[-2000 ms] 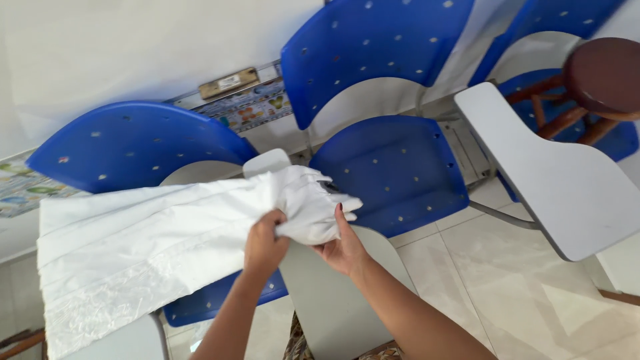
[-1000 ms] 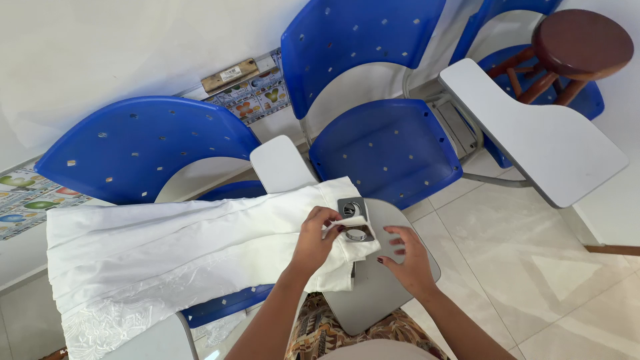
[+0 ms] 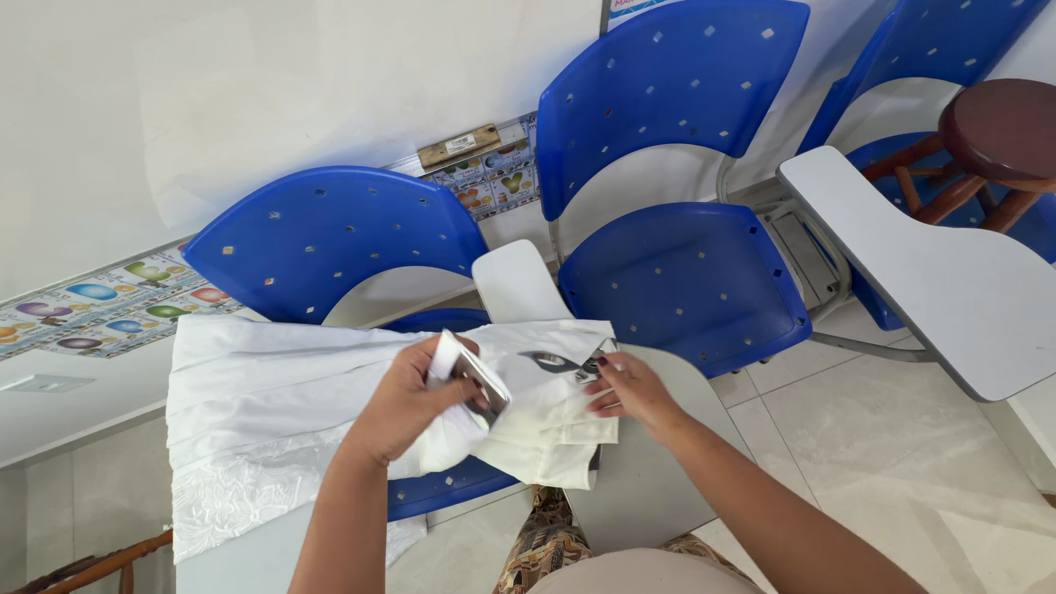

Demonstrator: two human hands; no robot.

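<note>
A white curtain [image 3: 289,379] with metal grommets lies in lengthwise folds across two chair desk arms, its lace-patterned part [image 3: 247,495] toward the lower left. My left hand [image 3: 433,396] grips a raised fold of its top edge, fingers at a silvery grommet [image 3: 487,388]. At the right end of the cloth, my right hand [image 3: 631,392] has its fingertips at another grommet [image 3: 591,367]; whether they pinch it is unclear. A dark-rimmed grommet [image 3: 551,360] shows between the hands.
Blue plastic chairs [image 3: 685,280] stand along the wall. One grey desk arm [image 3: 660,462] is under the cloth's right end, another [image 3: 932,272] at the right. A round wooden stool [image 3: 1006,132] rests on a chair. A wooden eraser [image 3: 458,147] sits on the whiteboard ledge.
My left hand has moved left with a grommet fold lifted off the stack. My right hand, apart from the cloth one second ago, is now at its right end.
</note>
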